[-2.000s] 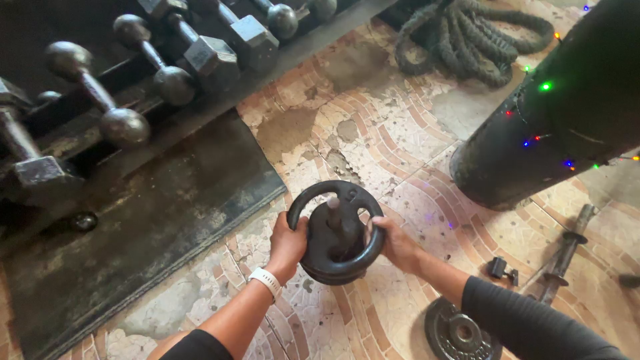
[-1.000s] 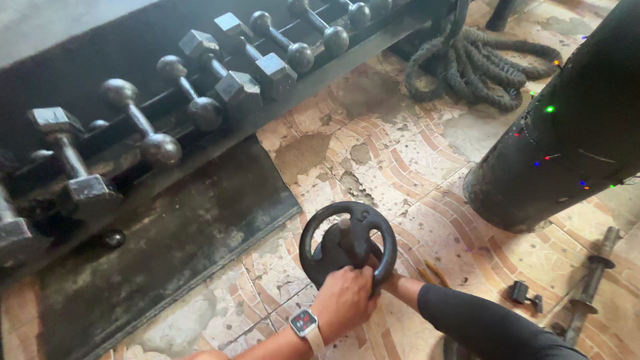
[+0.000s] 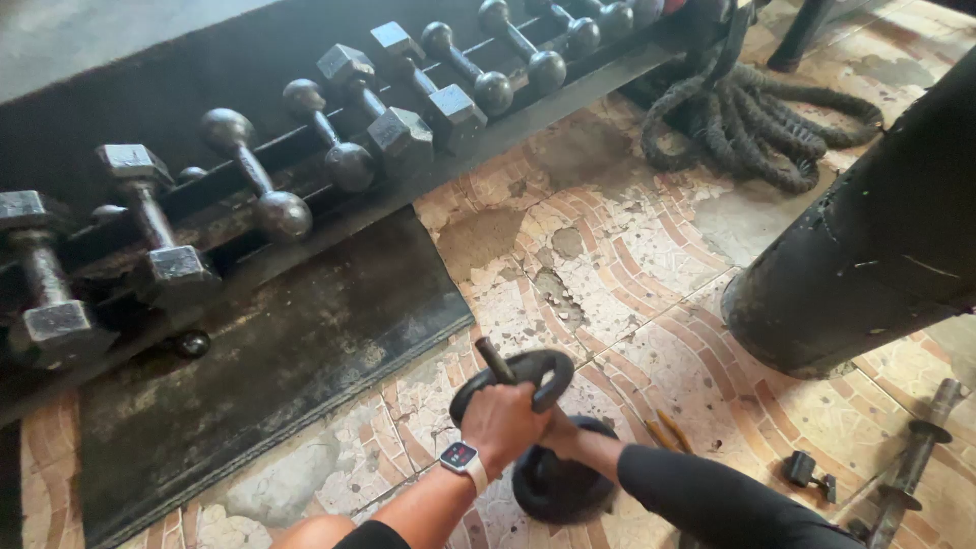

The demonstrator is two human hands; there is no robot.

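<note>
My left hand (image 3: pixel 503 419), with a smartwatch on a pale strap at its wrist, is closed on a black weight plate with grip openings (image 3: pixel 555 372). A short metal bar (image 3: pixel 494 358) pokes up through the plate's middle. My right hand (image 3: pixel 560 435) is beside and partly behind the left; its fingers are hidden, so its grip cannot be told. Below both hands a dark round weight (image 3: pixel 564 480) is low over or on the tiled floor; which of these cannot be told.
Steel dumbbells (image 3: pixel 255 175) line a rack at upper left, above a black rubber mat (image 3: pixel 305 335). Thick battle rope (image 3: pixel 732 122) lies coiled at upper right. A black pillar (image 3: pixel 831 252) stands right. Orange-handled pliers (image 3: pixel 669 431), a small black clamp (image 3: pixel 810 474) and a dumbbell bar (image 3: pixel 911 465) lie on the floor.
Two seconds ago my hands were on opposite sides of the upright-barred plate; now they are close together and the plate and bar are tilted. The view has shifted, showing more of the rack.
</note>
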